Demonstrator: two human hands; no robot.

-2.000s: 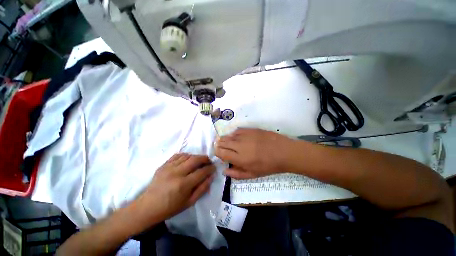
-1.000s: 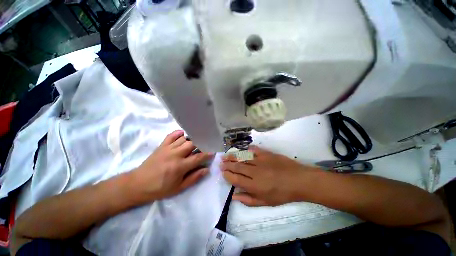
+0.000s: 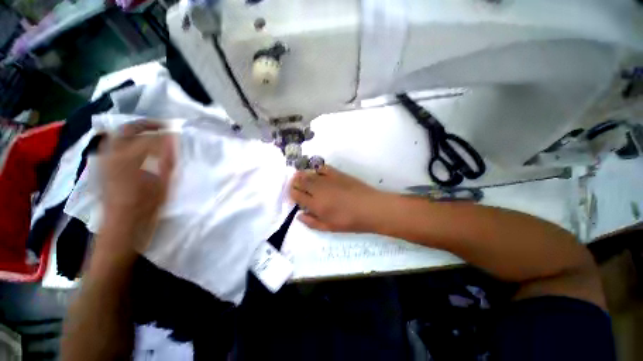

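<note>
A white panel (image 3: pixel 211 204) with black fabric (image 3: pixel 283 229) along its right edge lies under the head of the sewing machine (image 3: pixel 317 56). A white printed label (image 3: pixel 271 266) hangs at the panel's lower right edge. My right hand (image 3: pixel 328 197) presses the cloth edge just in front of the presser foot (image 3: pixel 293 149), fingertips on the cloth. My left hand (image 3: pixel 137 176) is over the panel's left part, strongly blurred; whether it grips the cloth cannot be told.
Black shears (image 3: pixel 448 151) and grey snips (image 3: pixel 448 192) lie right of the needle, behind my right forearm. A red basket (image 3: pixel 21 190) with cloth over its side stands at left. Ruler marks (image 3: pixel 359 252) run along the table's front edge. More dark cloth hangs at lower left.
My left hand has left the needle area and moved far left and back over the panel. The panel's left part is shifted, showing dark cloth below. The head view has tilted back from the machine.
</note>
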